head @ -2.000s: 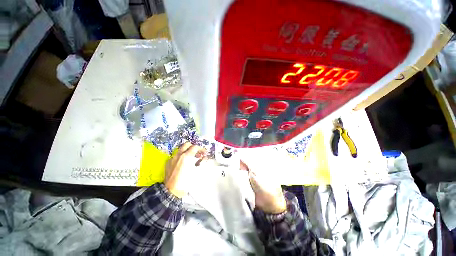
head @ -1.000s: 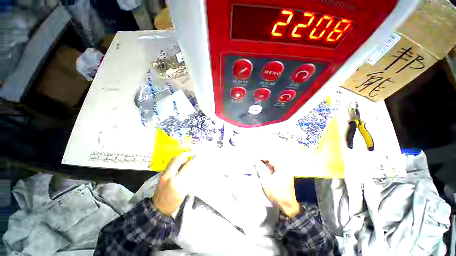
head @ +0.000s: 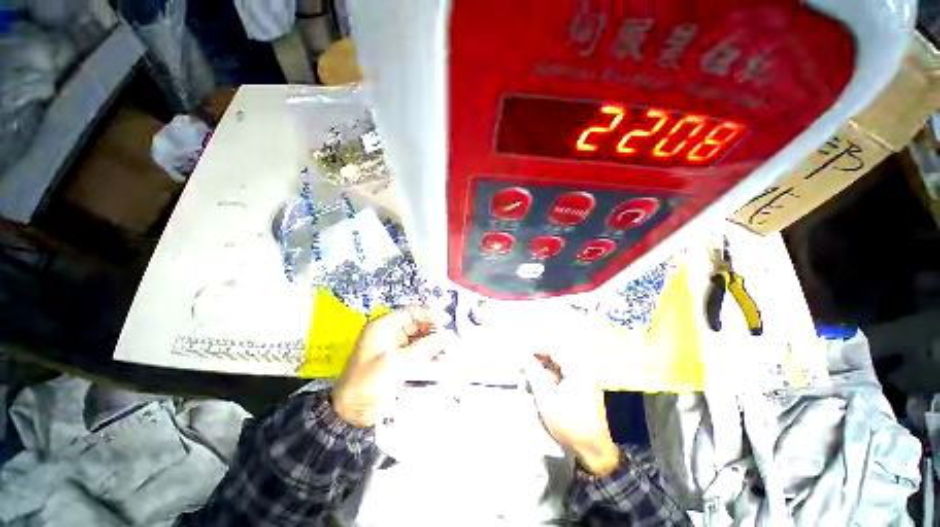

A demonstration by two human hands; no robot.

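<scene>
The pale garment (head: 464, 443) lies over my lap and the table's front edge, washed out by the lamp. My left hand (head: 379, 360) holds the cloth at its left side, thumb and fingers closed near the machine's lower end. My right hand (head: 569, 403) holds the cloth at its right side; its fingertips are partly lost in the glare. The button machine (head: 618, 134) hangs above, its red panel showing 2208. The glare hides where the cloth meets the machine.
A bag of button parts (head: 345, 247) and a second bag (head: 350, 154) lie left of the machine. Loose parts (head: 639, 296) and pliers (head: 733, 292) lie to its right. A carton (head: 814, 183) stands behind right. Garments are heaped at left (head: 113, 448) and right (head: 804, 432).
The view has shifted, so the machine head appears lower and larger than a second ago. My left hand has moved up to near the machine's lower end. The counter still reads 2208.
</scene>
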